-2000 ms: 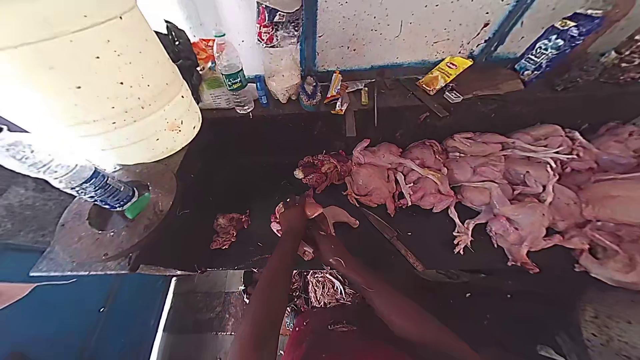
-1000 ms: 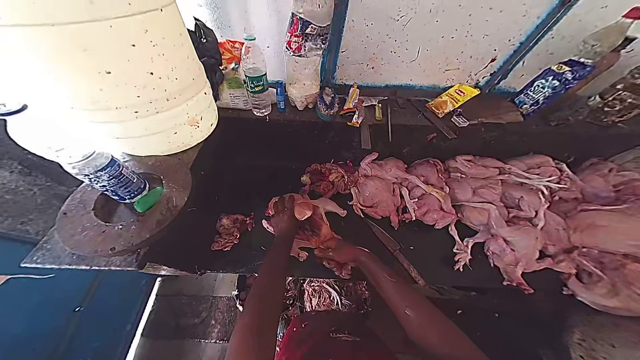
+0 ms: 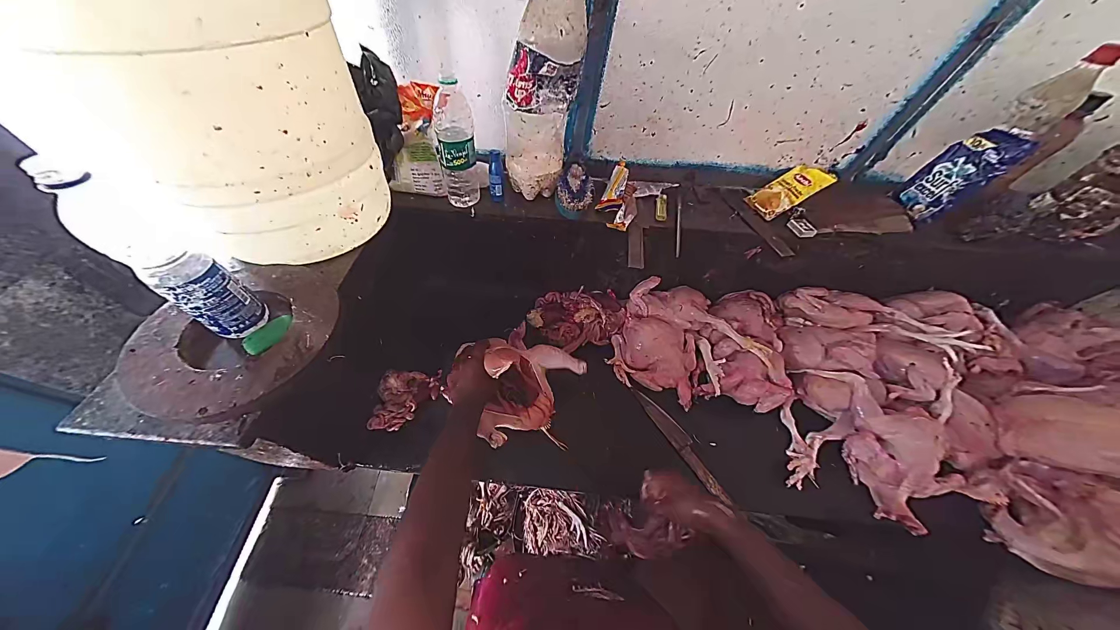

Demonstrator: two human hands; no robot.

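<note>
My left hand (image 3: pixel 472 372) grips the near end of a plucked chicken carcass (image 3: pixel 525 398), opened at the cavity, on the dark counter. My right hand (image 3: pixel 678 500) is off the carcass at the counter's front edge, blurred, with reddish innards (image 3: pixel 643 532) hanging at its fingers. A long knife (image 3: pixel 674 433) lies between that hand and a row of plucked chickens (image 3: pixel 661 350). One pile of giblets (image 3: pixel 402 400) sits left of the carcass, another pile (image 3: pixel 573 318) behind it. Below the counter edge, feet and scraps (image 3: pixel 556 522) are partly in view.
A large cream plastic barrel (image 3: pixel 289 131) stands back left, near a round stone ring (image 3: pixel 144 372) with a plastic bottle (image 3: pixel 214 297). Bottles (image 3: pixel 457 153), a yellow packet (image 3: pixel 790 191) and a blue detergent bag (image 3: pixel 962 175) line the wall. More chickens (image 3: pixel 1059 437) cover the right side.
My right hand has moved away from the carcass, toward the counter's front edge, with innards at its fingers. My left hand stays on the carcass. The knife lies where it was.
</note>
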